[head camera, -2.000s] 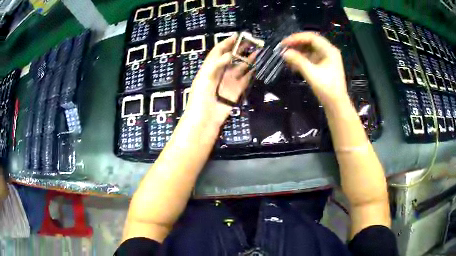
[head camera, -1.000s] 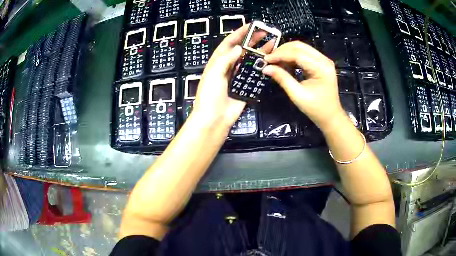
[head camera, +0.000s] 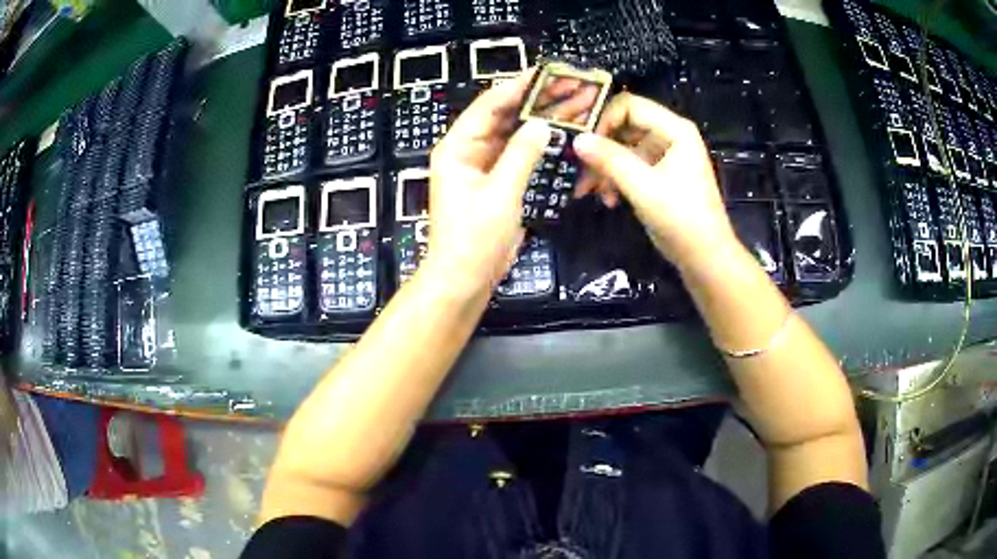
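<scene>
My left hand (head camera: 481, 180) and my right hand (head camera: 651, 175) both hold one front housing (head camera: 566, 96) above the blister tray. It has a pale gold border around an open screen window, with fingers showing through. A black keypad (head camera: 549, 186) with white numerals sits below the window, partly hidden by my hands. My left thumb presses beside the navigation key. My right thumb and fingers grip the housing's right edge. Fitted housings (head camera: 348, 242) stand in rows in the left part of the blister tray (head camera: 459, 323).
Loose keypads (head camera: 629, 38) lie in a heap at the tray's back. Long keypad stacks (head camera: 101, 218) lie on the left, with one loose keypad (head camera: 145, 245) beside them. A neighbouring tray (head camera: 929, 278) of housings is at far right, crossed by a yellow cord. A red stool (head camera: 142, 480) stands below left.
The keypad heap was left, one piece was put at the housing, and both hands now close around it. The right fingers moved from the navigation key to the housing's right edge.
</scene>
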